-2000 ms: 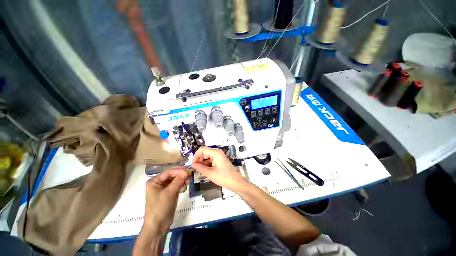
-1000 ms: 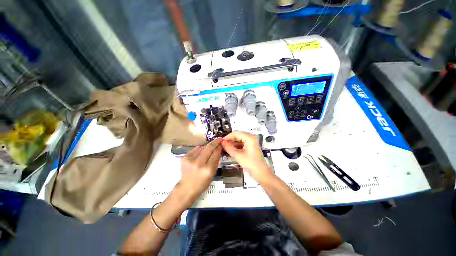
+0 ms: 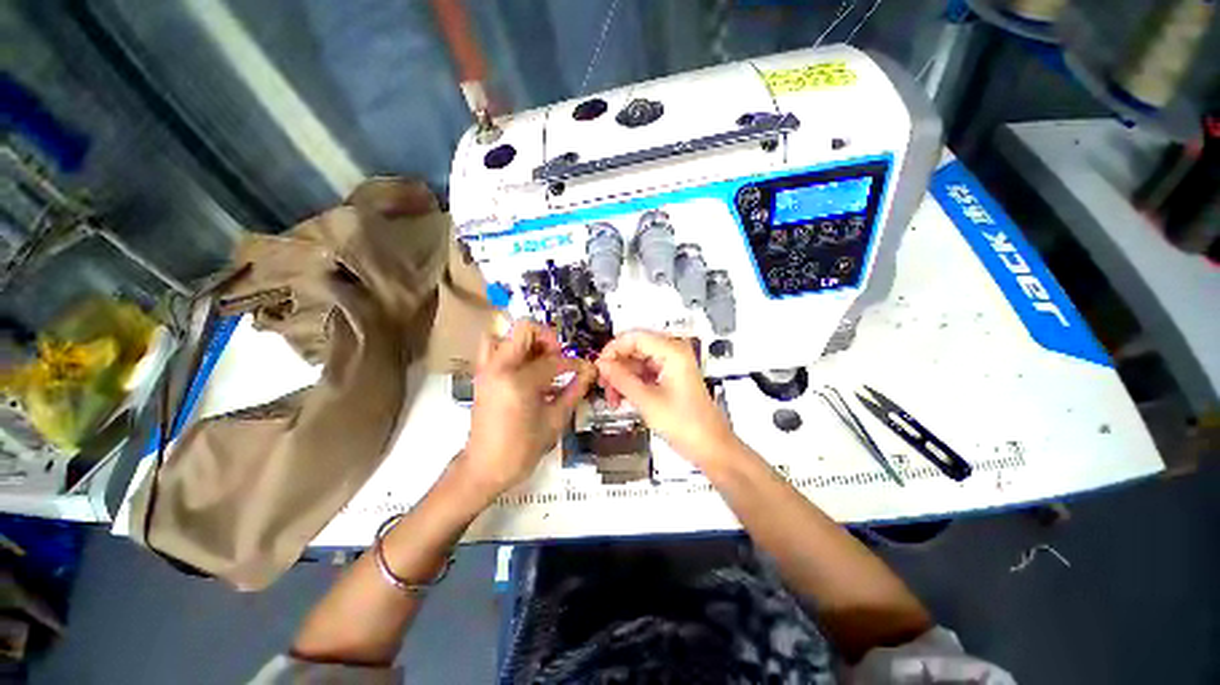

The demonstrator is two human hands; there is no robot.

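Observation:
The white overlock machine (image 3: pixel 642 174) with a blue band stands in front of me. My left hand (image 3: pixel 519 402) is at the needle and looper area (image 3: pixel 569 301), its thumb and fingertips pinched together. My right hand (image 3: pixel 656 388) is just right of it, fingertips also pinched and close to the left fingertips. No thread can be made out between them; what the fingertips hold is too small to tell. Below the hands the front looper cover area (image 3: pixel 622 462) shows. The fingers hide part of the looper parts.
Tweezers (image 3: pixel 863 434) and black thread snips (image 3: pixel 915 434) lie right of the machine. Brown garment cloth (image 3: pixel 308 415) is heaped at the left. Grey tension knobs (image 3: pixel 656 250) line the machine front. A yellow bundle (image 3: pixel 87 368) sits far left; beige cones (image 3: pixel 1161 54) stand upper right.
My hands have moved from below the needle area up to its front. The left hand has turned more upright and its fingertips have drawn slightly left. The view has shifted, putting the machine further right.

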